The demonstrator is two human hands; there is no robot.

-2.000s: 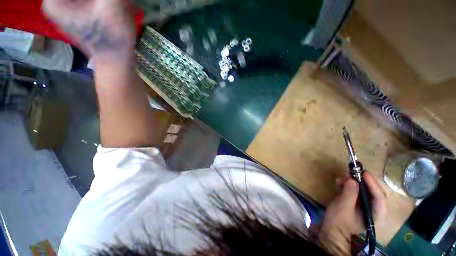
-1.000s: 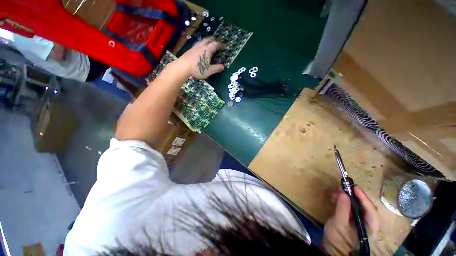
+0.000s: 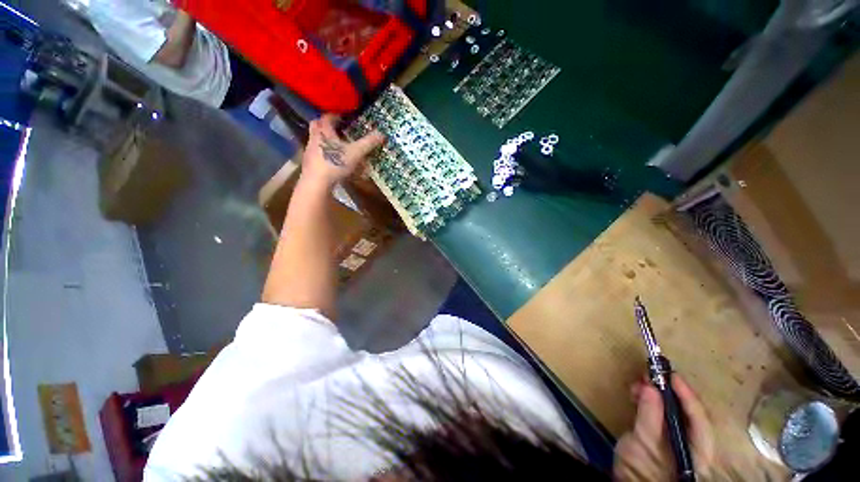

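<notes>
My left hand is at the far left edge of the stacked green circuit panels, its thumb over the edge; its fingertips are partly hidden, so I cannot tell if it grips one. A single green panel lies flat on the green mat, beyond the stack. My right hand holds the soldering iron by its black handle, tip pointing away above the tan board. Small white round parts lie loose on the mat beside the stack.
A silvery round tin stands at the right of the board. A striped coiled item runs along the board's far right edge by cardboard. A red bin is at the far left, more white rounds near it. Another person's arm shows upper left.
The view has shifted. My left hand has left the single panel, which stays on the mat, and moved back to the stack's left edge. My right hand still holds the iron.
</notes>
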